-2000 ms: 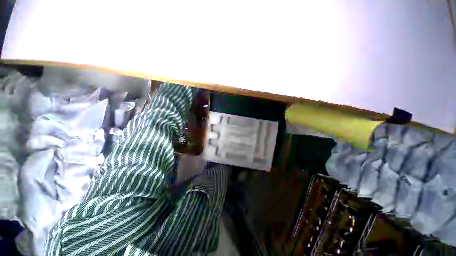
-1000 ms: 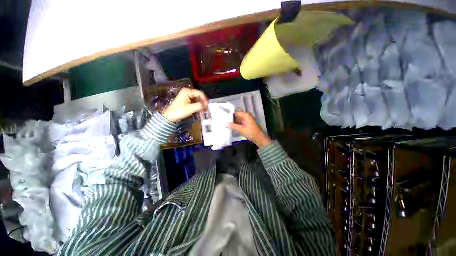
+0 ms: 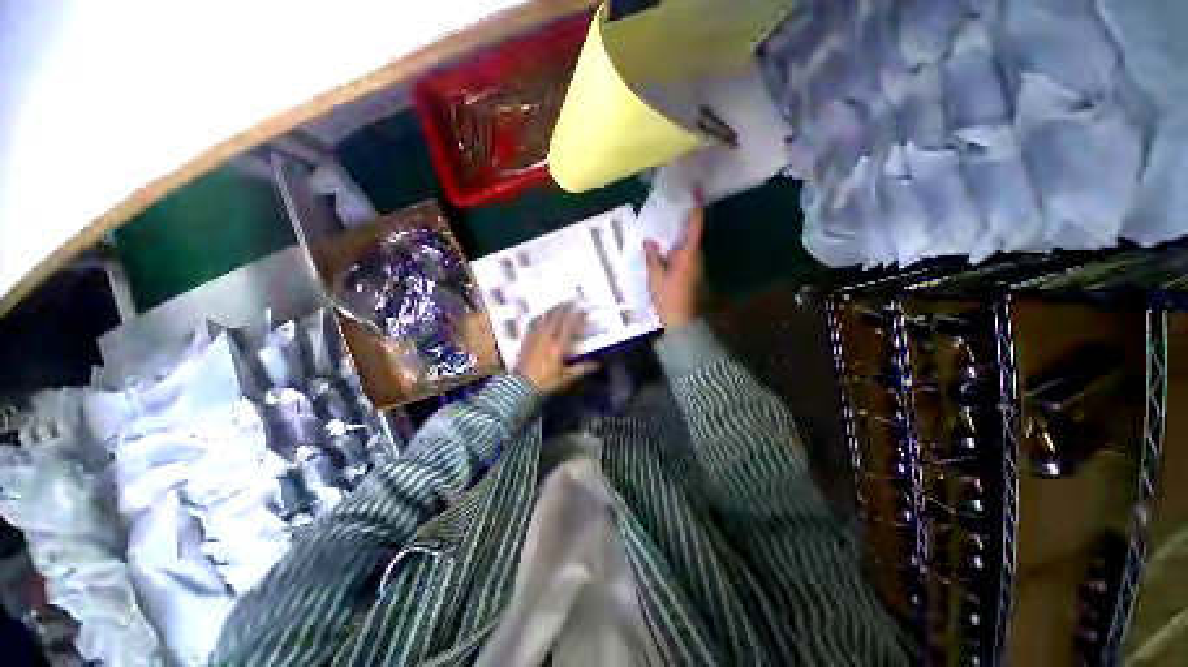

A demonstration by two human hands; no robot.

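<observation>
A stack of printed white sheets point(image 3: 554, 284) lies in front of me, with grey shapes on its face. My left hand point(image 3: 554, 349) rests on its near edge, fingers spread, holding nothing. My right hand point(image 3: 675, 276) is at its right edge, with a thin pale sheet point(image 3: 664, 211) between thumb and fingers; blur hides the exact grip. An open brown carton point(image 3: 369, 369) stands left of the stack, heaped with glinting clear and purplish packets point(image 3: 414, 297).
A red basket point(image 3: 452, 180) with thin brass-coloured parts is behind the stack. A yellow sheet point(image 3: 606, 130) hangs beside it. Dark sticks point(image 3: 717, 125) lie on a white pad. Whitish bundles line the left point(image 3: 183, 443) and right point(image 3: 977, 143). A wire rack point(image 3: 1003, 430) holds dark units at right.
The view has shifted. The white folded piece between my hands is no longer seen there. My left hand has come down onto the sheets; my right hand has moved to their right edge.
</observation>
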